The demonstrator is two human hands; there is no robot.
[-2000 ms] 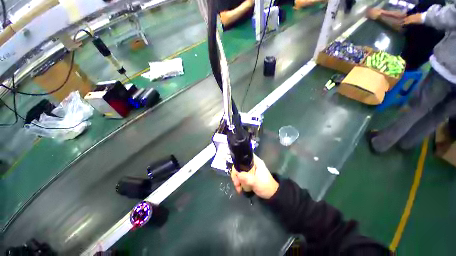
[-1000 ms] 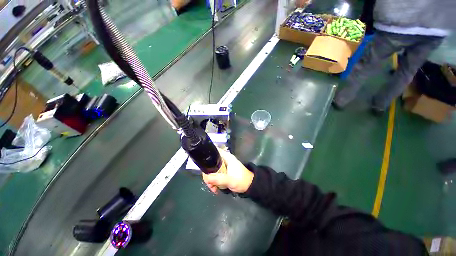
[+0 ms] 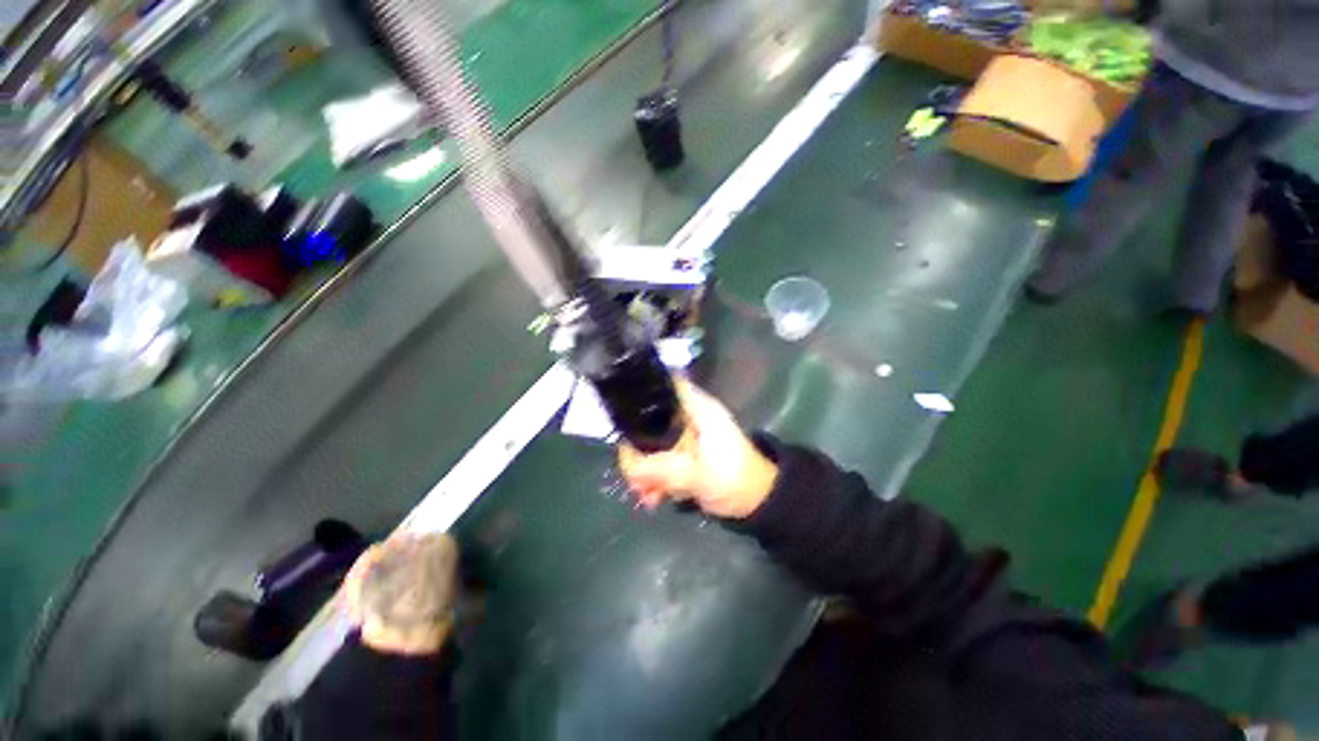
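Observation:
My right hand (image 3: pixel 700 460) grips the electric screwdriver (image 3: pixel 632 388), whose black body hangs from a ribbed silver sleeve with black cable. The screwdriver partly hides the silver-white screw feeder (image 3: pixel 654 267) behind it. My left hand (image 3: pixel 410 586) is at the lower left, on the white edge strip where the housing with the lit round face stood. The hand is blurred and hides that spot, so its hold cannot be told. Black cylindrical housings (image 3: pixel 307 562) lie just left of my left hand on the conveyor.
A clear plastic cup (image 3: pixel 796 307) stands right of the feeder. A black cylinder (image 3: pixel 660 130) stands on the conveyor farther off. Open cartons (image 3: pixel 1030 116) with parts are at the far right, beside a standing person (image 3: pixel 1175 159). A plastic bag (image 3: pixel 130 326) lies across the line.
My left hand has come into view at the lower left and covers the housing with the lit face. My right hand still holds the screwdriver near the feeder. The view has shifted.

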